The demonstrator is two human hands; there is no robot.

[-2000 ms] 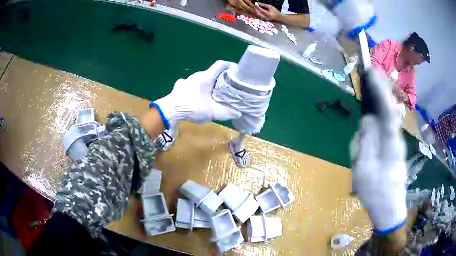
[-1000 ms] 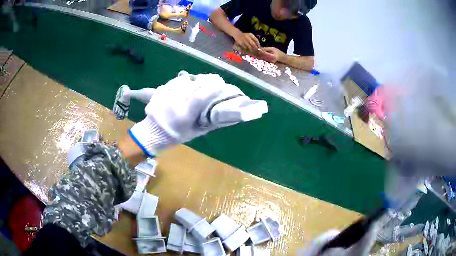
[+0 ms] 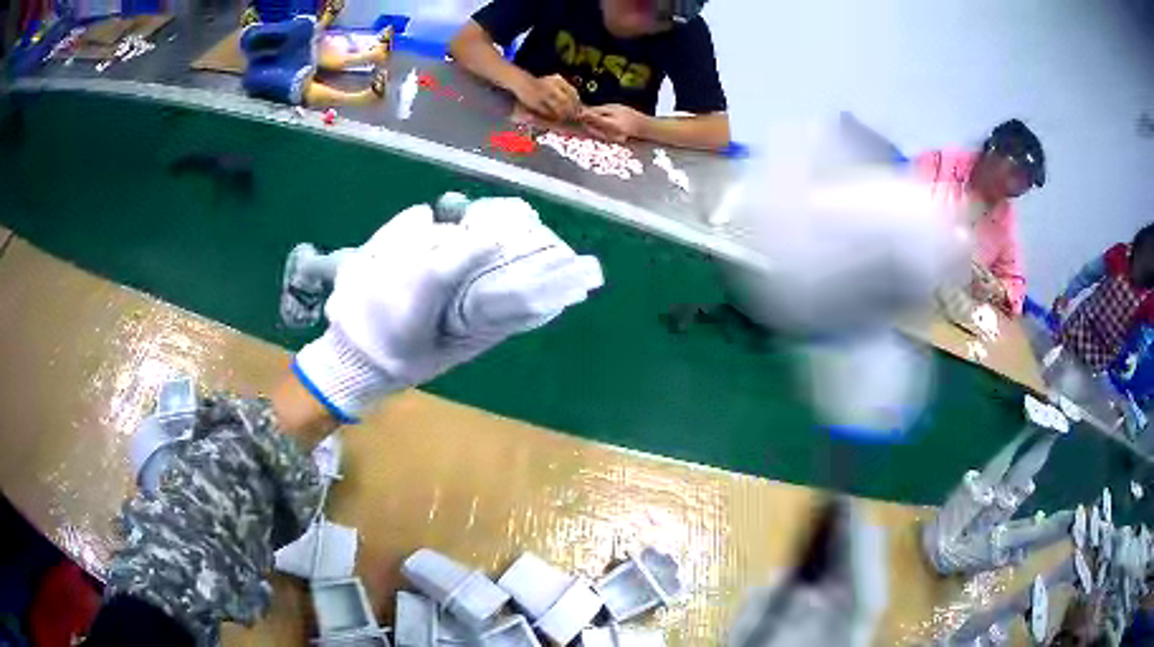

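Note:
My left hand [image 3: 411, 284], in a white blue-cuffed glove, grips a pale grey figure lower body [image 3: 525, 288] over the green belt. The figure lies sideways: a sandalled foot shows left, its waist end points right. The glove covers much of it. The padded hammer [image 3: 854, 240], its head wrapped in a white glove, is raised right of the figure, apart from it and blurred. My right hand [image 3: 816, 607] is around its black grip, blurred at the bottom edge. Several grey waist inserts [image 3: 551, 597] lie on the bench below.
The brown, tape-covered bench [image 3: 608, 487] borders the green belt [image 3: 506, 386]. Leg sections [image 3: 993, 512] cluster at the right. Dark shapes lie on the belt. Across it, a person in black handles small parts at a grey table [image 3: 468, 139]; others sit at right.
The figure has gone from upright over the bench to sideways over the belt, held in my left hand. Since the last frame the hammer head has come into clearer view at right; the camera view has shifted.

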